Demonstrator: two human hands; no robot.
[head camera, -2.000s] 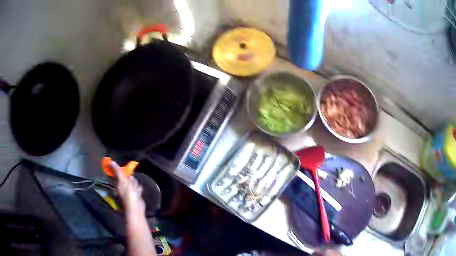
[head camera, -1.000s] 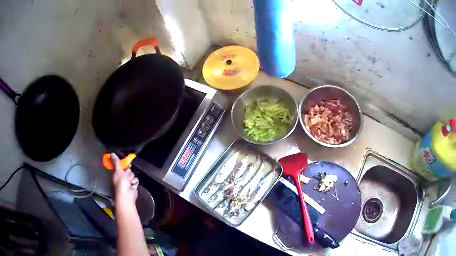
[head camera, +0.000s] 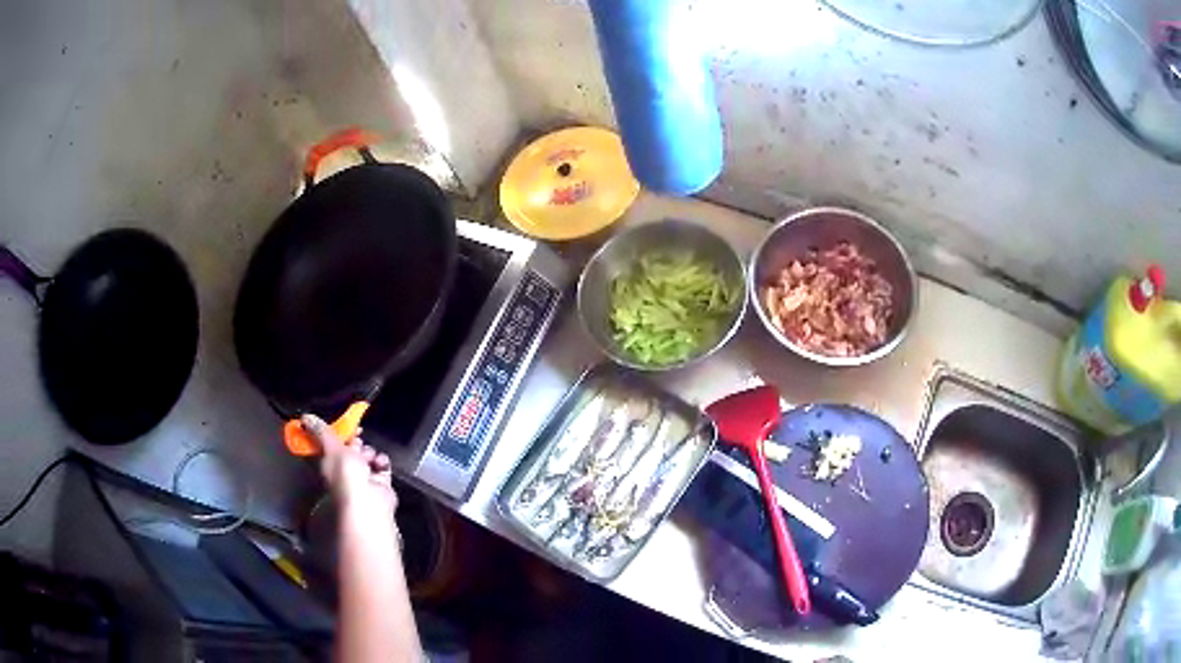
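Note:
My left hand (head camera: 359, 473), bare, reaches in from the bottom edge and grips the near orange-sleeved handle (head camera: 326, 429) of the black wok (head camera: 343, 285), thumb on top. The wok is tilted, its dark inside facing the camera, over the left part of the silver-edged induction cooker (head camera: 473, 389), which shows red digits. No food is visible in the wok. Whether its underside touches the cooker is hidden. The far orange handle (head camera: 339, 149) is free. My right hand is out of the picture.
Steel bowls hold green vegetable pieces (head camera: 671, 295) and sliced meat (head camera: 839, 301). A tray of fish (head camera: 606, 469) lies in front. A red spatula (head camera: 767, 492) and cleaver (head camera: 764, 512) lie on the round purple board (head camera: 848, 518), beside the sink (head camera: 1004, 499). A black pan (head camera: 117, 337) hangs left.
The view has shifted, so the bowls, tray and board appear further left. My left hand keeps its grip on the wok handle. A blurred bit of hand at the spatula's handle end is gone from view.

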